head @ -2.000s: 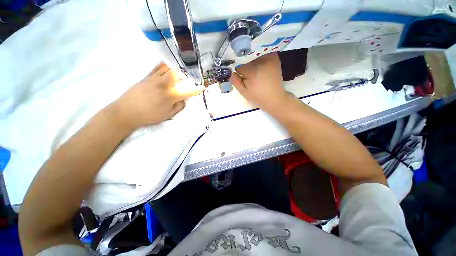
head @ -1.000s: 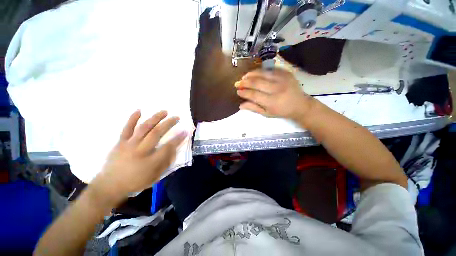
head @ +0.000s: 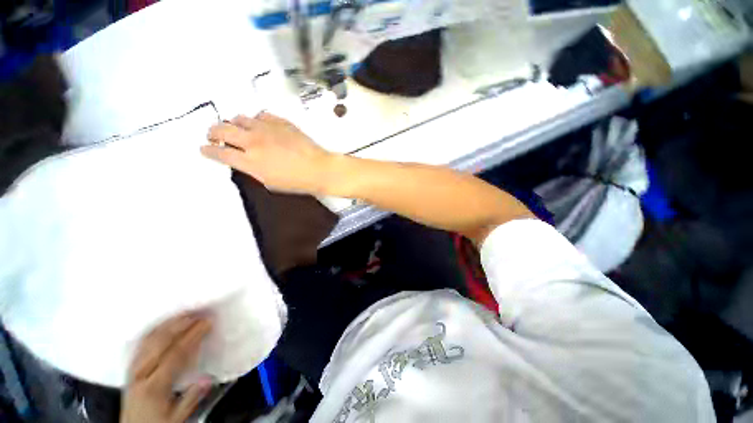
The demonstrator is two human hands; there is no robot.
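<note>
A white panel (head: 124, 240) with dark edge lines lies left of the machine and hangs over the table's front edge. A dark brown piece (head: 289, 223) shows under its right side and hangs off the edge. My right hand (head: 272, 153) has its fingertips on the panel's upper right corner and seems to pinch it. My left hand (head: 169, 363) is blurred on the panel's lower part; its grip is unclear. The needle area of the sewing machine (head: 318, 83) has no cloth from the hands under it and is blurred.
A spare brown piece (head: 404, 64) lies under the machine arm, with thread snips (head: 504, 84) right of it. More white cloth (head: 165, 66) lies behind the panel. A ruler strip runs along the table edge (head: 495, 149). A tied cloth bundle (head: 607, 198) and a red frame (head: 475, 277) are below.
The white panel and brown piece have moved away from the needle, left and toward me. My right hand has moved left onto the panel corner; my left hand is lower. The view has shifted.
</note>
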